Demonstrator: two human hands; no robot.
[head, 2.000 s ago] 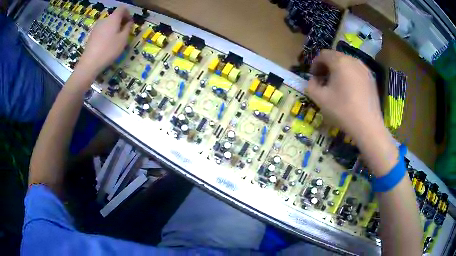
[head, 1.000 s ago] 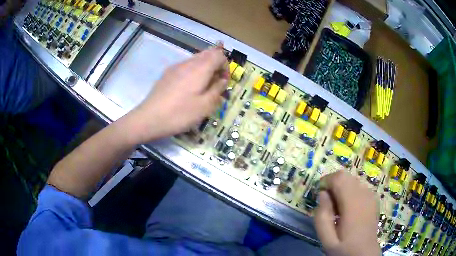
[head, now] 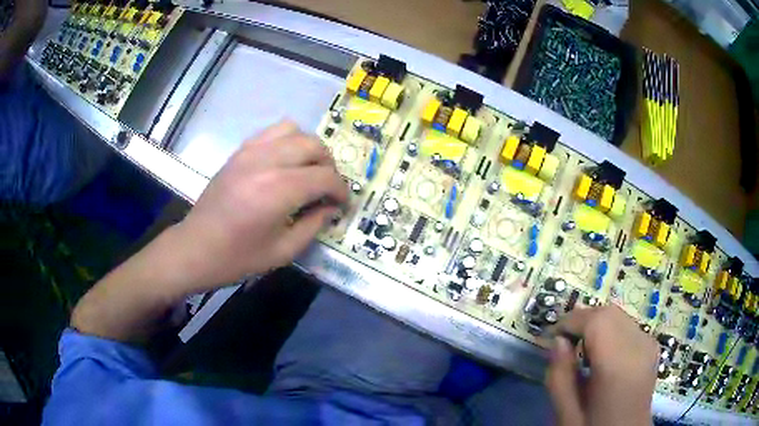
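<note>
The circuit boards lie side by side in a long row, carrying yellow-orange coils, black blocks and small round-topped capacitors. My left hand is over the left end of the row, fingers curled down at the near part of the first board. Something small and dark shows by its fingertips; whether it is held is unclear. My right hand is at the near edge of the boards further right, thumb and fingers close together. A small dark thing shows between them, too blurred to name.
The silver rail runs along the near edge. An open metal carrier section lies left of the row, with more boards beyond it. Beyond the rail are a black tray of green parts, yellow-ended strips and dark leaded parts.
Over the last second my left hand has moved down and left, uncovering the first board's coils. My right hand has shifted slightly right. Earlier it was up near the tray, and the boards have moved right.
</note>
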